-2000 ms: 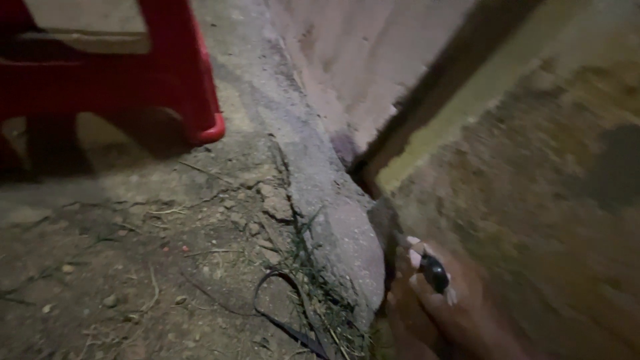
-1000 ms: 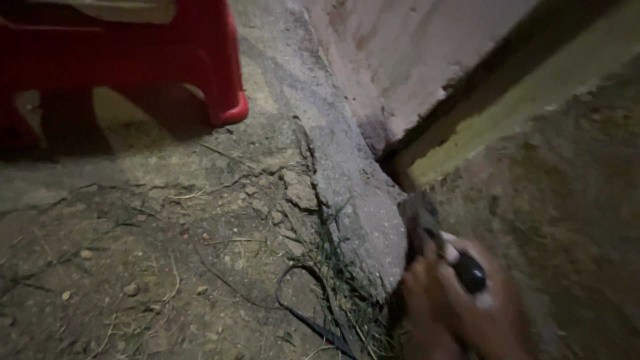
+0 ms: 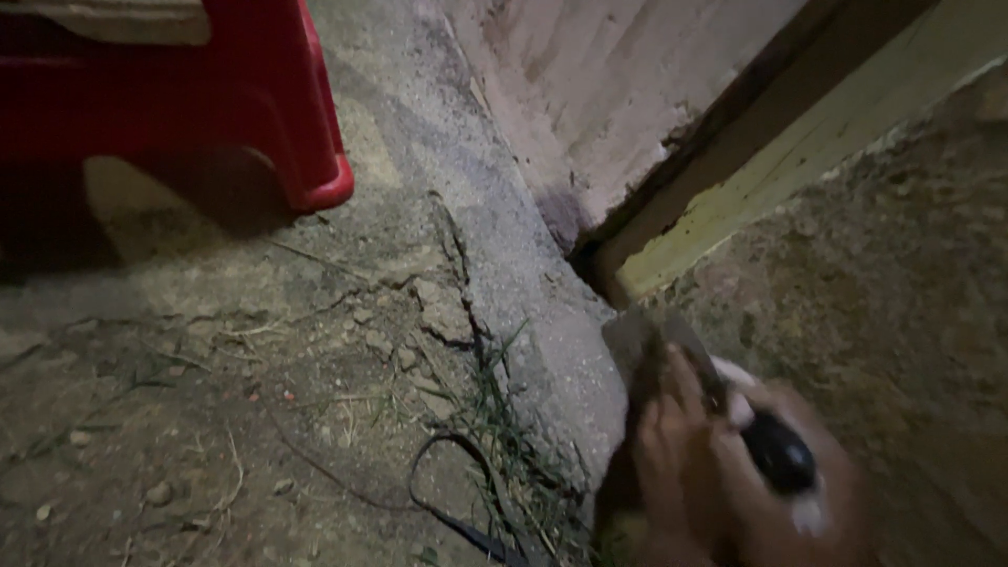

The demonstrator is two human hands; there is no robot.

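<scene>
A hand tool with a flat metal blade (image 3: 634, 340) and a black handle, which looks like a trowel, is at the lower right, its blade beside the rounded end of the concrete ledge (image 3: 551, 339) and the base of the wall. My right hand (image 3: 803, 504) is closed around the tool, with the rounded black handle end showing above it. Close alongside on the left, my left hand (image 3: 669, 465) has its fingers up against the blade; blur hides whether they grip it. Pale material marks the right hand and the tool near the handle.
A red plastic stool (image 3: 303, 118) stands at the upper left. Cracked soil with small stones, grass (image 3: 504, 425) and a looped black strap (image 3: 453, 516) lie left of the hands. A pinkish wall (image 3: 598, 102), a dark gap and a rough brownish wall (image 3: 890, 315) rise on the right.
</scene>
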